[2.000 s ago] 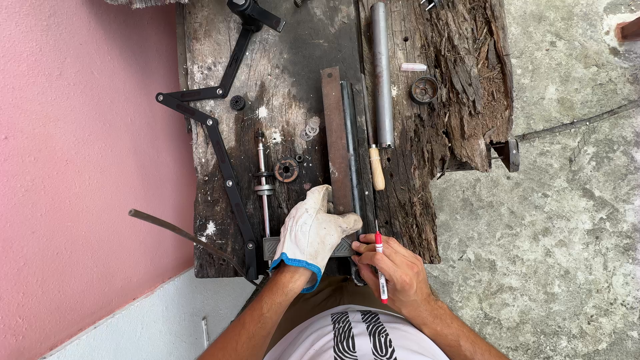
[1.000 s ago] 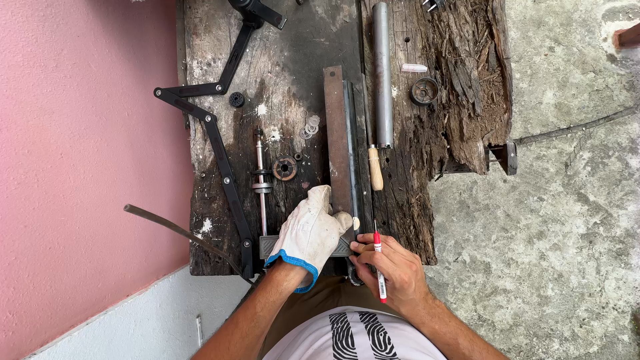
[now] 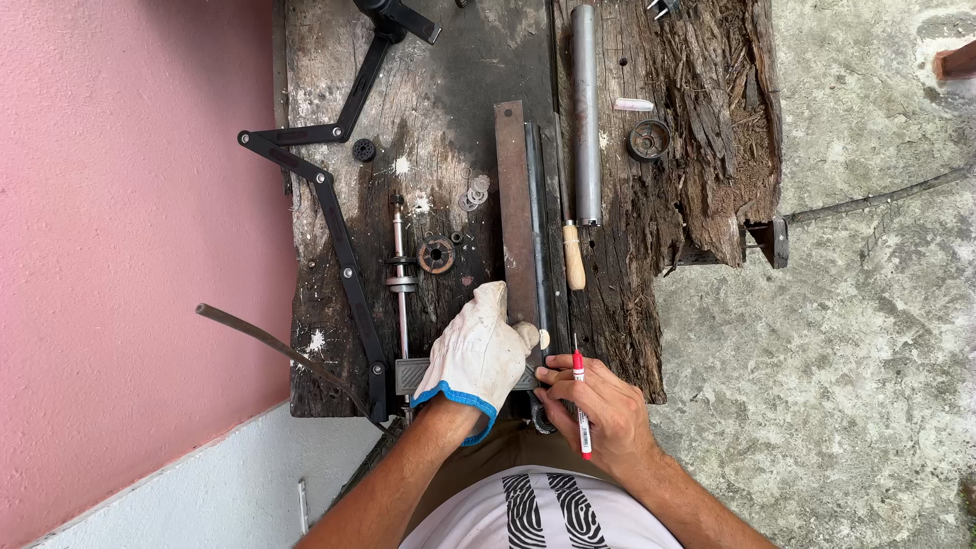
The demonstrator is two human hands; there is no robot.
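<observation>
My left hand, in a white work glove with a blue cuff, presses on the lower end of a rusty flat steel bar. A dark round metal tube lies along the bar's right side. My bare right hand holds a red and white marker between its fingers, tip pointing up the bench. Its thumb and fingertips touch the right end of a grey ridged metal piece, which lies crosswise under my glove. Just above the marker is a file's wooden handle.
On the worn wooden bench lie a grey metal pipe, a shock absorber rod, a round metal part, thin washers, a black ring-shaped part and a white-pink piece. A jointed black arm runs down the left.
</observation>
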